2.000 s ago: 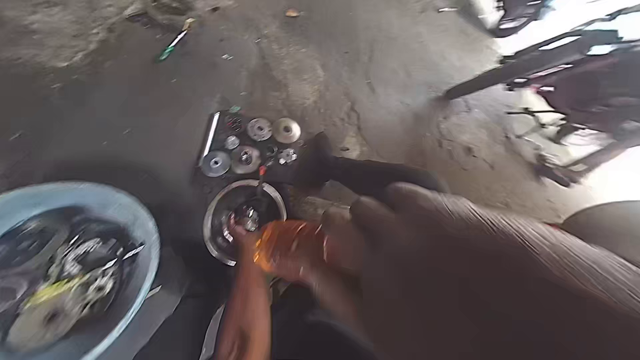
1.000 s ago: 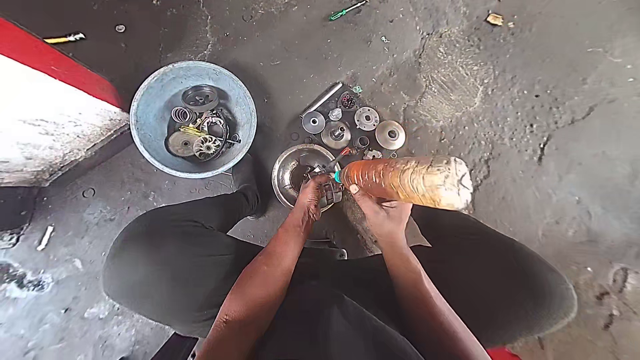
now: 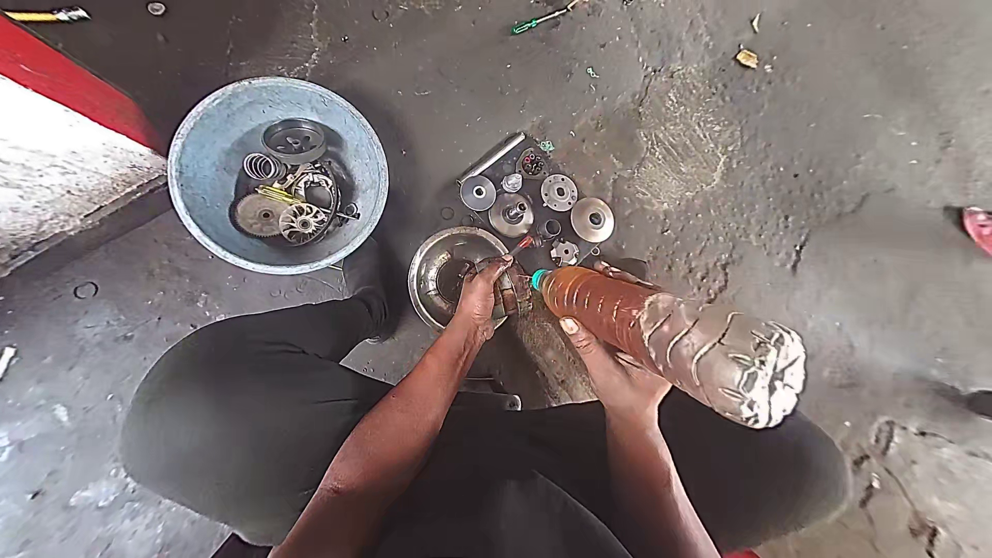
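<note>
My right hand [image 3: 620,368] grips a clear plastic bottle [image 3: 659,333] of reddish-brown liquid. The bottle lies tilted on its side, its green cap [image 3: 538,279] pointing left. My left hand [image 3: 482,294] holds a dark cylindrical metal part [image 3: 508,297] over the right rim of a steel bowl [image 3: 422,267]; fingers hide some of it. Beyond the hands, several metal parts rest on the floor, among them a shafted disc [image 3: 511,215], a round metal plate [image 3: 592,220], a drilled disc [image 3: 559,192] and a metal rod or tube [image 3: 493,157]. A red-handled tool [image 3: 527,242] lies near the bowl.
A blue basin [image 3: 182,174] at the left holds a coil spring [image 3: 262,166], a gear and a finned wheel. A green-handled screwdriver [image 3: 535,23] lies at the top. A red and white block [image 3: 70,147] stands far left. My legs flank the bowl.
The bottle's base has swung toward me since one second ago, with the cap still near the bowl. The view has shifted strongly since the oldest frame.
</note>
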